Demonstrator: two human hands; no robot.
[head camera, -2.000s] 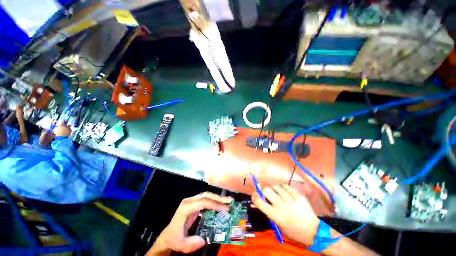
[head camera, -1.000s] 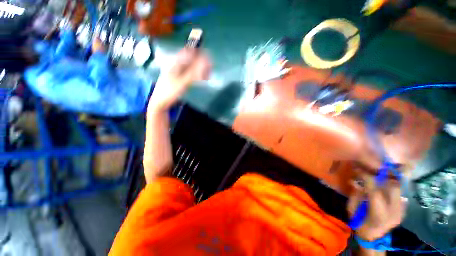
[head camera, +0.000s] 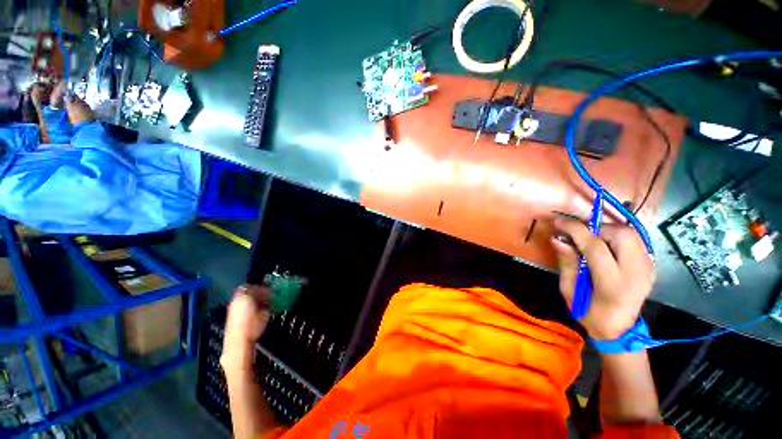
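My left hand (head camera: 246, 315) is low at the left, over the black slotted rack (head camera: 296, 377), and holds a green circuit board (head camera: 285, 292) at its edge. The hand is slightly blurred. My right hand (head camera: 613, 273) is over the front right part of the orange-brown mat (head camera: 480, 190), holding a blue pen (head camera: 585, 279). A light blue strap (head camera: 623, 341) is on the right wrist. The dark connector block (head camera: 562, 134) lies at the mat's upper part. Another board (head camera: 395, 81) lies at the mat's upper left corner.
A remote control (head camera: 261, 96) lies left of the mat. A tape roll (head camera: 491, 35) is behind it. A blue cable (head camera: 573, 129) loops over the mat. A board (head camera: 720, 236) lies at right. A person in blue (head camera: 103, 184) and blue racking (head camera: 103, 309) are at left.
My left hand has moved from the remote control area down to the rack, and a board now shows in it. My right hand still holds the pen. The view has shifted.
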